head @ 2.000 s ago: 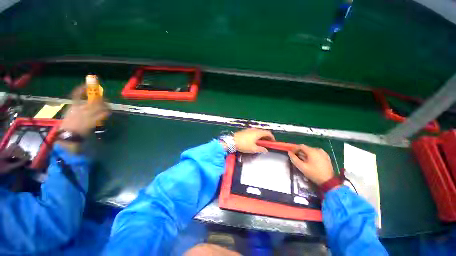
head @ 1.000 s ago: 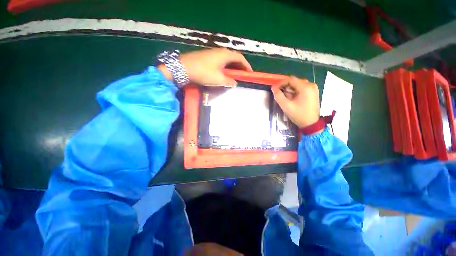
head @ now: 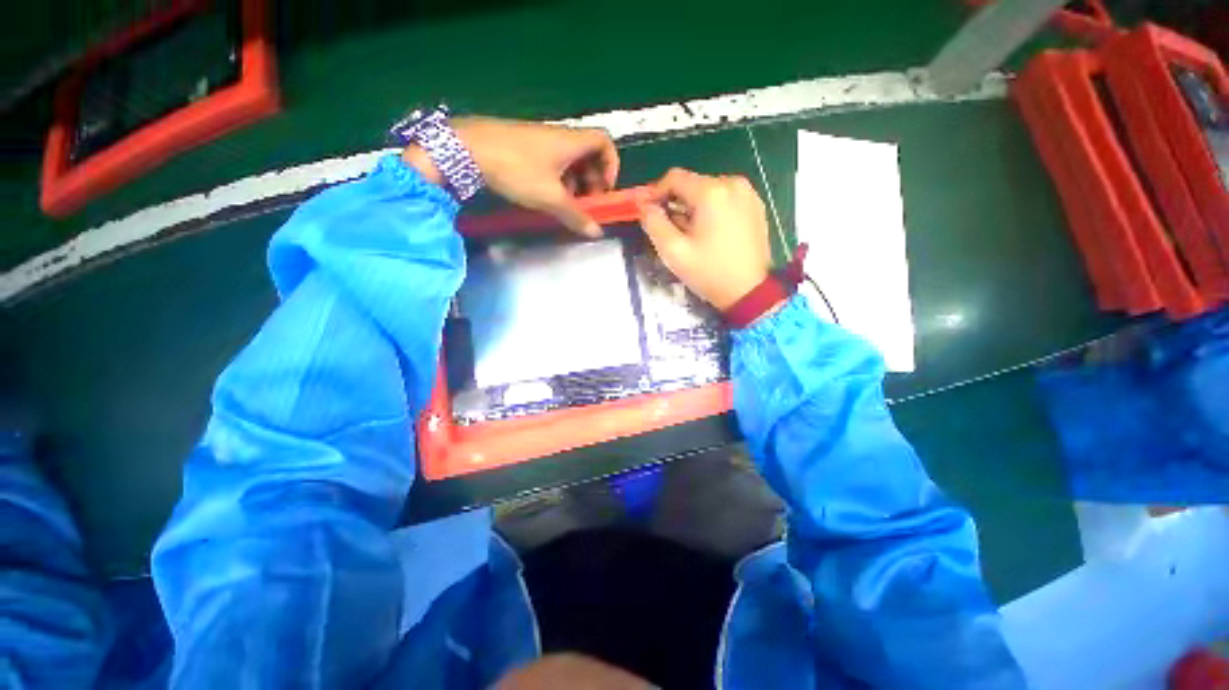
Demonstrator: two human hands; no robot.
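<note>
An open tablet unit lies in an orange-red frame on the green bench in front of me. A bright silver-grey battery fills much of it, with the crowded board area at its right. My left hand is at the frame's far edge, fingers curled and thumb over the rim. My right hand has its fingertips together at the far edge, close to the left hand. Whether either hand pinches a small part cannot be seen.
A white sheet lies right of the frame. Several stacked orange-red frames stand at far right. Another framed tablet is on the green conveyor at upper left, beyond the chipped white rail. Blue sleeves of other people show at both sides.
The view has shifted and turned. My right fingertips have moved along the frame's far edge, closer to my left hand. The framed tablet on the conveyor now shows more fully at upper left.
</note>
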